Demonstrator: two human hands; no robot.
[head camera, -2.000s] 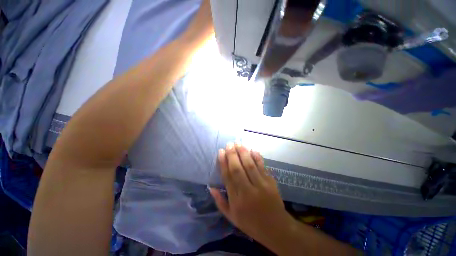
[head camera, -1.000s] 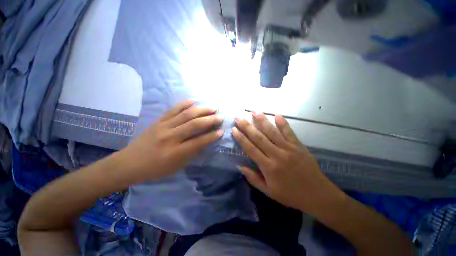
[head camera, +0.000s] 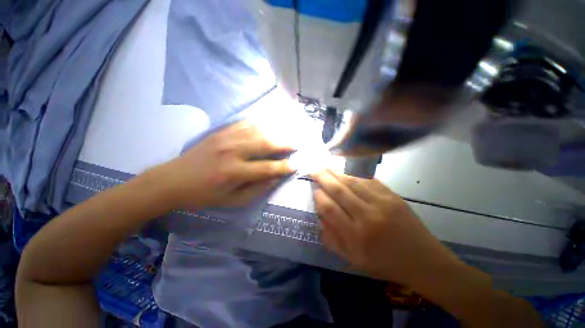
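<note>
The blue-grey garment panel (head camera: 208, 61) lies on the white table, left of and under the sewing machine head (head camera: 321, 48). Its edge near the needle is washed out by white glare. My left hand (head camera: 234, 166) lies on the panel, fingertips pointing right toward the glare. My right hand (head camera: 359, 214) is just right of it, fingertips almost touching those of my left hand, at the panel's edge in front of the needle. The glare hides whether the fingertips pinch cloth. A dark cylindrical attachment (head camera: 363, 165) is partly covered by a blurred dark shape.
A pile of blue-grey pieces (head camera: 58, 96) lies at the left. Ruler tape (head camera: 288, 227) runs along the table's front edge. More cloth (head camera: 218, 282) hangs below the edge. Blue baskets (head camera: 128, 288) stand below. A small black object (head camera: 573, 246) is at the table's right end.
My left hand came back from beside the machine head to the panel's front part. My right hand stays near the panel's edge. The panel's front part is now bunched leftward, baring the ruler tape.
</note>
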